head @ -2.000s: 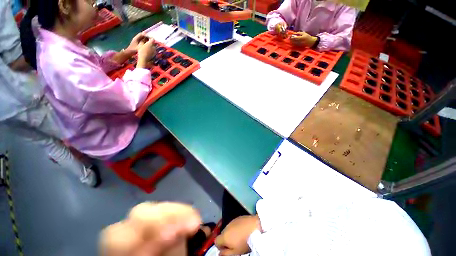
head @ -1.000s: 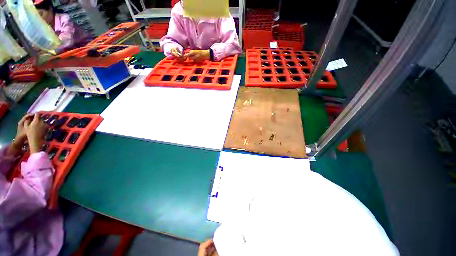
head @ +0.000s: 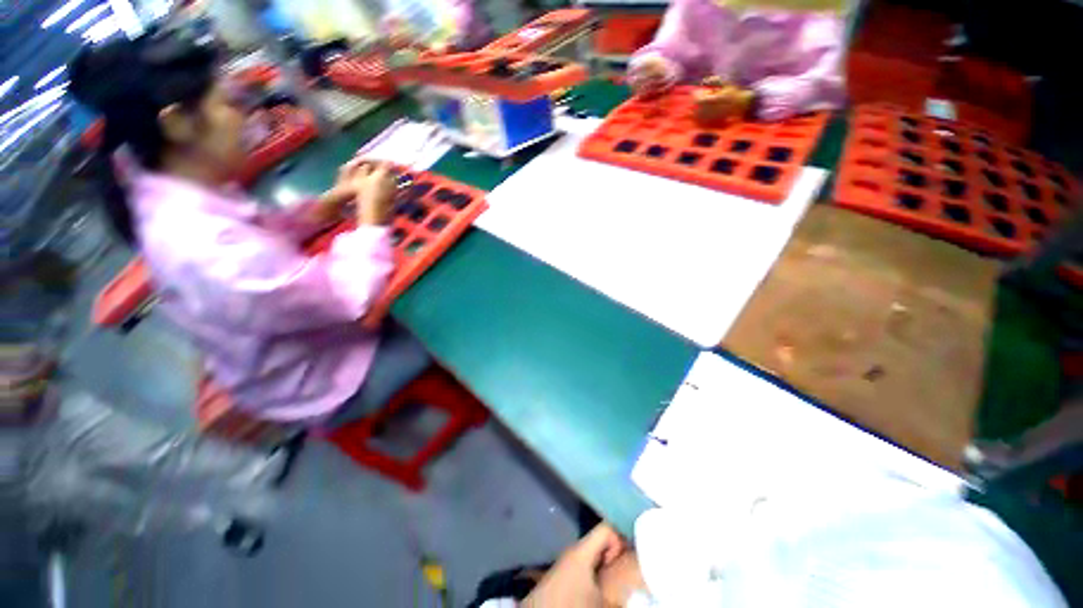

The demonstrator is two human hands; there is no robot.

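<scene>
My left hand and my right hand are together at the bottom edge, below the bench corner, blurred and partly cut off. The fingers overlap, and I cannot tell whether anything is held. My white sleeve covers the lower part of the clipboard sheet. The clipboard lies at the bench's near edge, with its dark clip on the left side. A brown board with small scraps lies beyond it.
The green bench bears a white sheet, orange-red compartment trays with black units, and a blue-and-white instrument. Two people in pink smocks work at trays. A red stool stands at left. A metal post rises at right.
The view has swung back left, bringing the seated person at left and the red stool fully into view. My hands now show together at the bottom; only part of one showed a second ago.
</scene>
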